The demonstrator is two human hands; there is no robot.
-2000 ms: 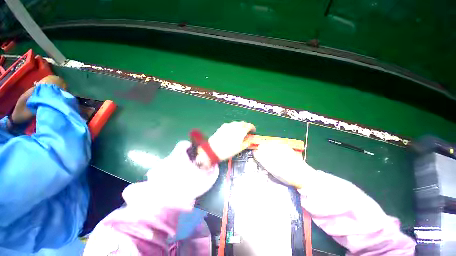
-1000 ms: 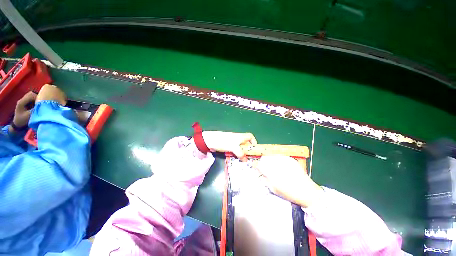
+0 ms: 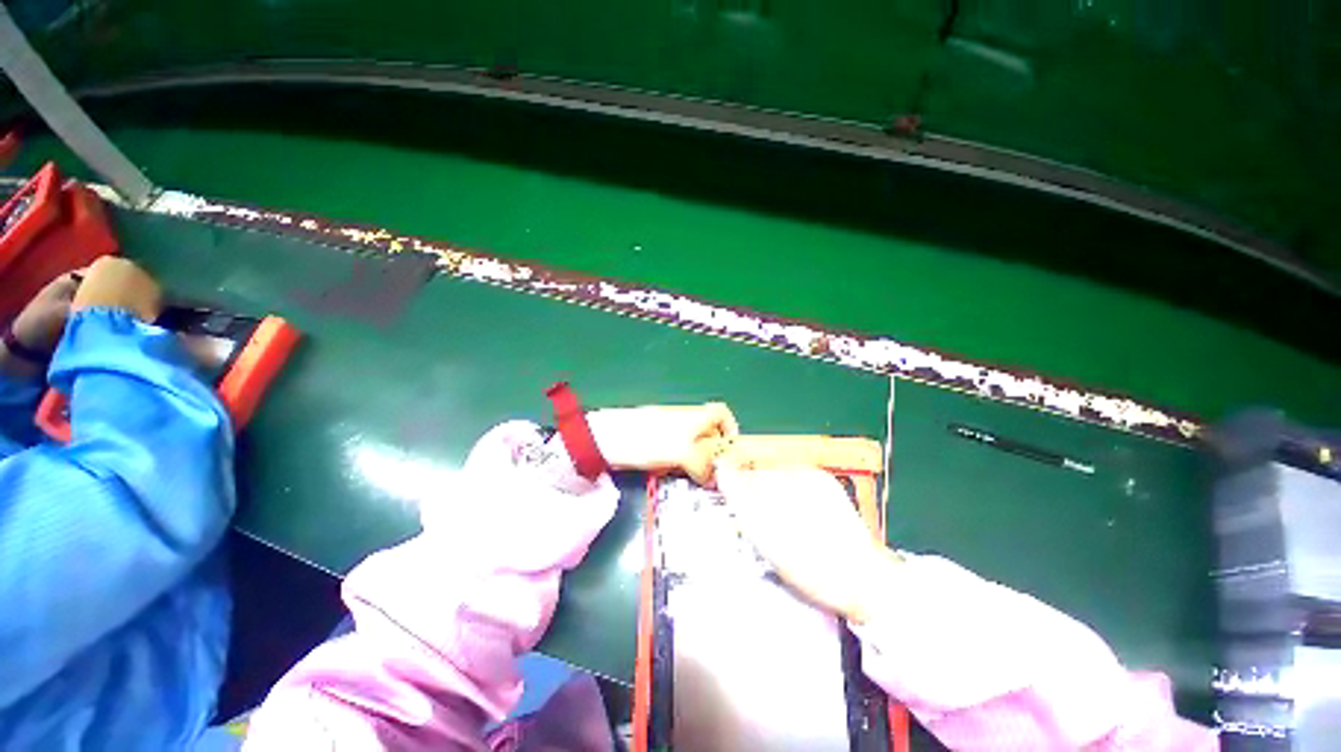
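An open tablet unit with a large shiny silver-white rectangle [image 3: 757, 661] lies in a red-orange carrier frame [image 3: 806, 453] on the dark-green bench. My left hand [image 3: 669, 438], with a red band at its wrist, is at the frame's far left corner, fingertips bent down. My right hand [image 3: 794, 532] lies over the far end of the unit, its fingertips close to the left ones. The hands cover much of the board end. Whether the fingers hold a small part is too blurred and overexposed to tell.
A thin black pen-like tool [image 3: 1021, 448] lies on the bench to the right. Stacked trays [image 3: 1294, 551] stand at the right edge. A person in a blue sleeve [image 3: 125, 485] works at red frames on the left. A chipped edge strip [image 3: 706, 313] borders the green belt beyond.
Both hands remain at the frame's far end, with small shifts of the fingers; my left hand is flatter than two seconds ago. The whole view has shifted slightly.
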